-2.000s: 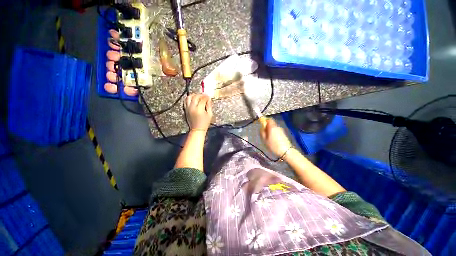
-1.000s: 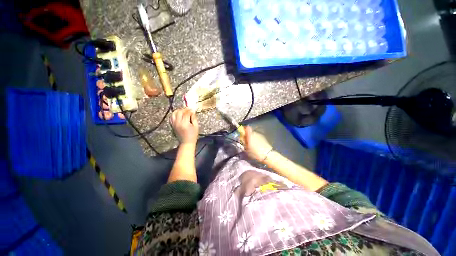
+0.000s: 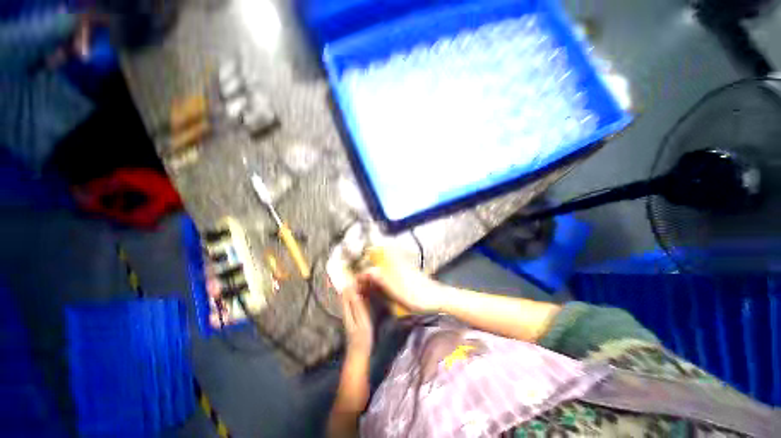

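Observation:
The picture is blurred. My right hand (image 3: pixel 396 278) is at the table's front edge, closed around the orange-tan handle of the soldering iron (image 3: pixel 399 310); its tip is hidden. My left hand (image 3: pixel 356 315) is beside it, nearly touching; whether it holds anything is unclear. The crumpled off-white cloth (image 3: pixel 339 267) lies just beyond both hands. A blue tray (image 3: pixel 369 184) of clear plastic discs (image 3: pixel 454 111), glaring white, stands on the table beyond my right hand.
A spare iron (image 3: pixel 293 248) lies left of the cloth, near the cream power strip (image 3: pixel 249 265). The speckled table (image 3: pixel 300 342) has blurred tools (image 3: pixel 188 120) farther back. A black fan (image 3: pixel 715 180) stands right. Blue crates (image 3: pixel 128 364) are stacked left. A person's hand (image 3: pixel 83 38) shows top left.
The view has swung, showing more of the table's far side. My right hand has moved in from the right, close to my left hand and the cloth.

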